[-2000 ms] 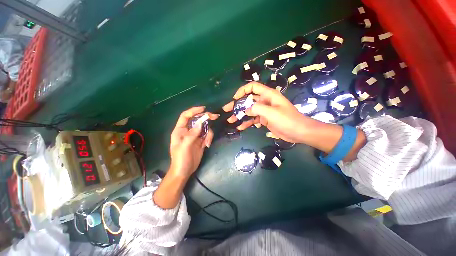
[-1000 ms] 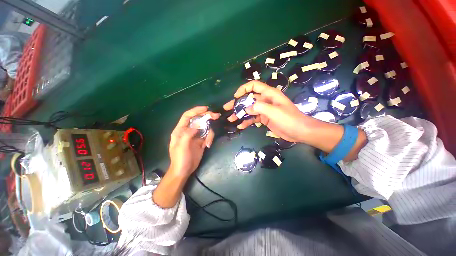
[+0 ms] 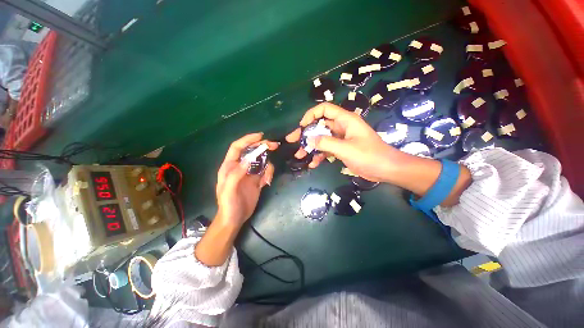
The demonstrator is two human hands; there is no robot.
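My left hand holds a round electronic unit between thumb and fingers, with a cream tape tab on its face. My right hand holds a second round unit, also taped, a little above the bench. The two units are apart. A unit with a bright white face and a black taped disc lie side by side below my right hand. Several more discs with tape tabs lie to the right. Fingers partly cover both held units.
The power supply with red readouts stands left, tape rolls below it. A black cable loops on the bench. A red tray edges the right; another tray is at upper left. A raised green strip runs behind.
The unit in my left hand has tilted slightly, and its bright reflection has changed. The unit in my right hand has turned a little. Both hands stay in nearly the same place.
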